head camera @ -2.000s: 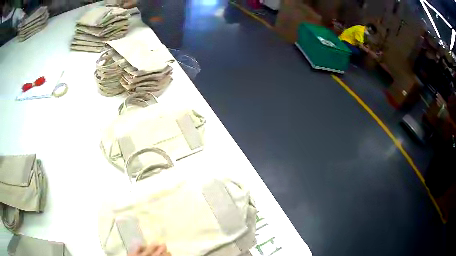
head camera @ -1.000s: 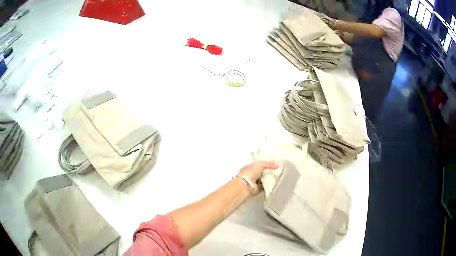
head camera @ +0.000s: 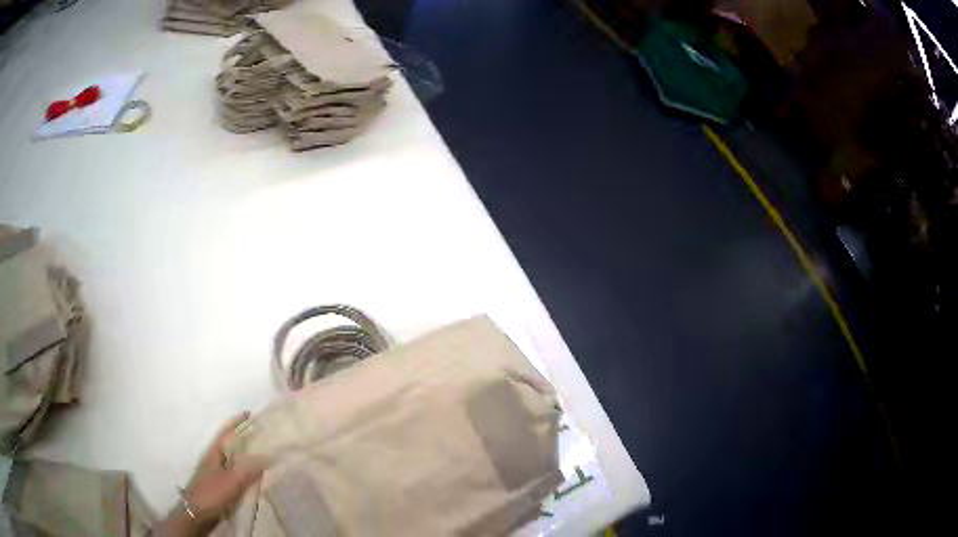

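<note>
A beige tote bag (head camera: 394, 435) with greyish patches lies folded at the table's near right edge. Several handle loops (head camera: 334, 346) stick out at its far side, so more bags seem to lie beneath it. My left hand (head camera: 226, 474), bare with a thin bracelet at the wrist, holds the bag's left edge. Some of its fingers are hidden or blurred. My right hand is not in view.
A stack of bags (head camera: 331, 89) stands farther along the white table (head camera: 210, 220), with another behind it. Folded bags (head camera: 40, 336) lie at left. A tape roll (head camera: 132, 115) and red bow (head camera: 74, 103) lie beyond. A green bin (head camera: 691, 71) stands on the floor.
The view has swung back towards the aisle. The bag my left hand held near the far stack now lies over the handle loops at the near right, with my left hand at its left edge.
</note>
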